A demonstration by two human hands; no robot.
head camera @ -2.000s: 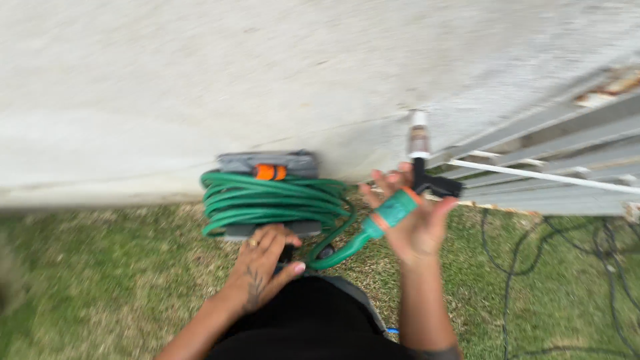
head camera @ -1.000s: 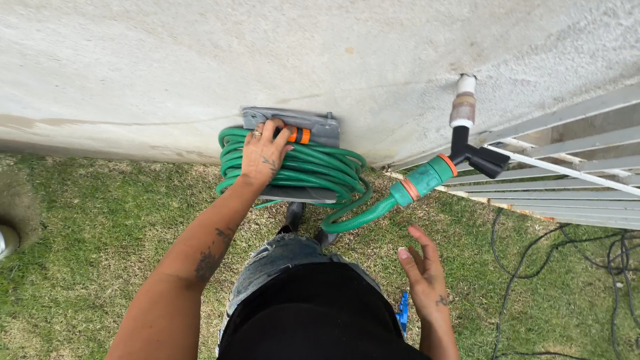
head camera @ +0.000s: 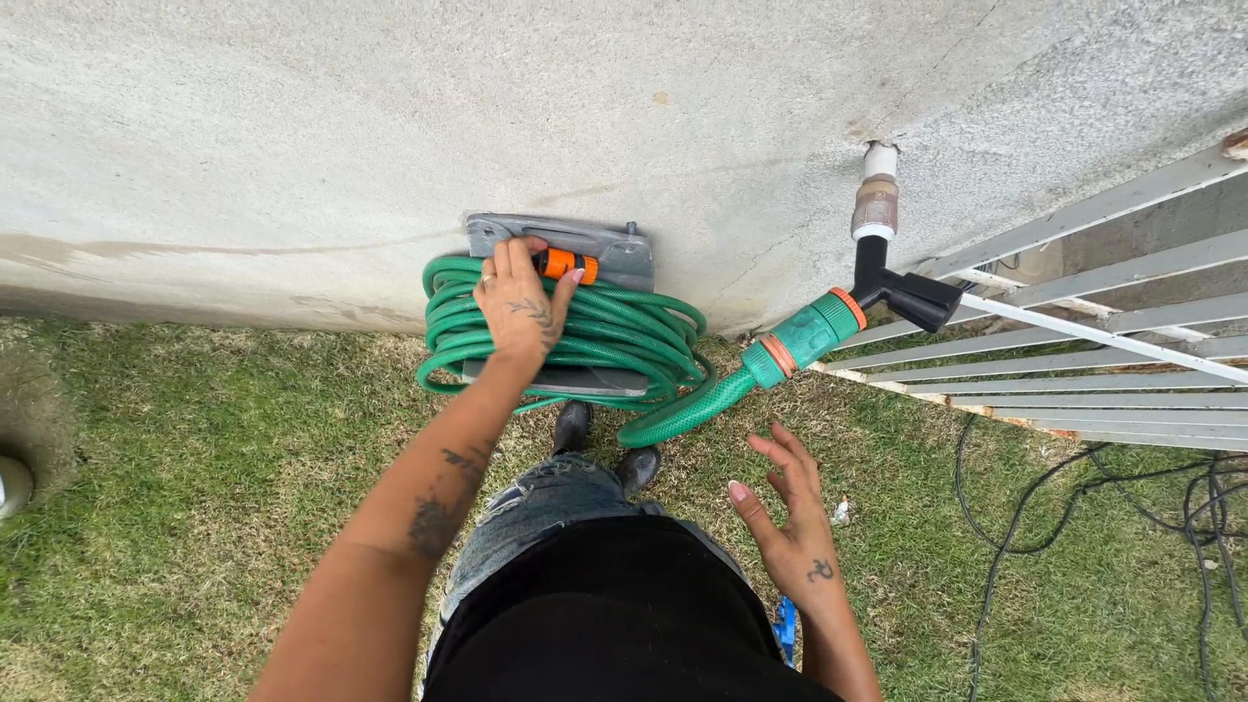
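Note:
A green garden hose (head camera: pixel 585 327) hangs coiled around a grey plastic hose holder (head camera: pixel 624 255) on the wall. My left hand (head camera: pixel 517 297) is over the top of the coil, its fingers at an orange and black hose connector (head camera: pixel 568 266); how firmly they grip it is hidden. My right hand (head camera: pixel 790 517) is held in the air over the grass, fingers apart, with nothing in it. Above it, a green and orange hose fitting (head camera: pixel 802 336) joins the hose's end to a black plastic tap (head camera: pixel 892 283), which comes off a pipe in the wall.
White metal railings (head camera: pixel 1063 331) with rust spots stand at the right. Black cables (head camera: pixel 1019 512) lie tangled on the grass below them. Two dark shoes (head camera: pixel 572 427) are on the ground under the coil. A blue object (head camera: pixel 786 629) shows beside my right forearm.
My left hand has moved from below the coil up to the orange connector. My right hand has let go of the green fitting at the tap and come down toward me.

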